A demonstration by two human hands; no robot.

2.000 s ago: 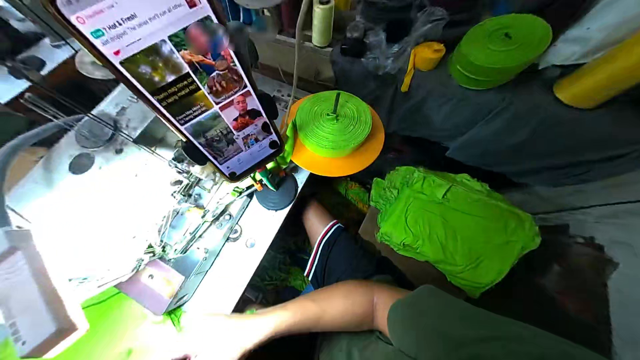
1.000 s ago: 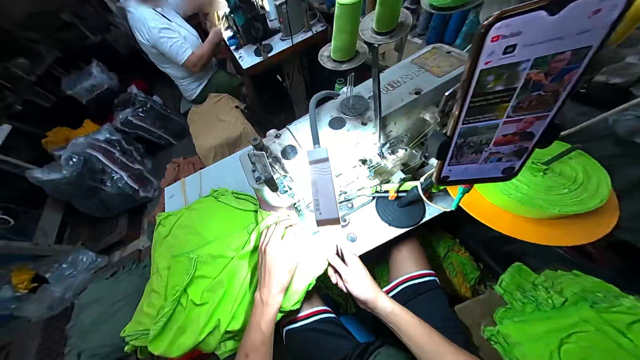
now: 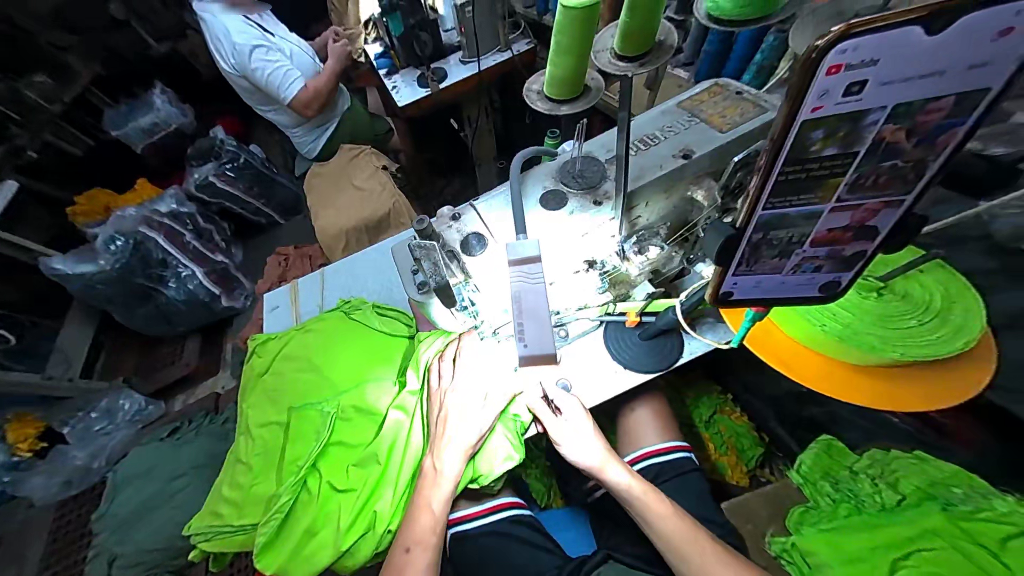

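Lime-green knit fabric (image 3: pixel 344 432) lies heaped over the left end of the sewing machine table. My left hand (image 3: pixel 468 392) rests flat on its right part, near the needle area of a Pegasus industrial sewing machine (image 3: pixel 656 152). At the table's front edge, my right hand (image 3: pixel 564 420) has its fingers closed on a small dark tool (image 3: pixel 550 398), perhaps thread snips, beside the cloth's edge. A lamp (image 3: pixel 531 304) on a bent neck stands over the brightly lit sewing area, just above both hands. Glare hides the needle and the left fingertips.
A phone (image 3: pixel 848 160) is mounted at the upper right, above a green fabric-strip roll (image 3: pixel 888 316) on an orange disc (image 3: pixel 872 376). Green thread cones (image 3: pixel 572 48) stand behind. More green cloth (image 3: pixel 904 512) lies lower right. A co-worker (image 3: pixel 272 72) sits at another machine; plastic-wrapped bundles (image 3: pixel 160 264) lie left.
The view has swung far left since two seconds ago, bringing both hands and the green heap into sight. Over the last second the hands have stayed in about the same place.
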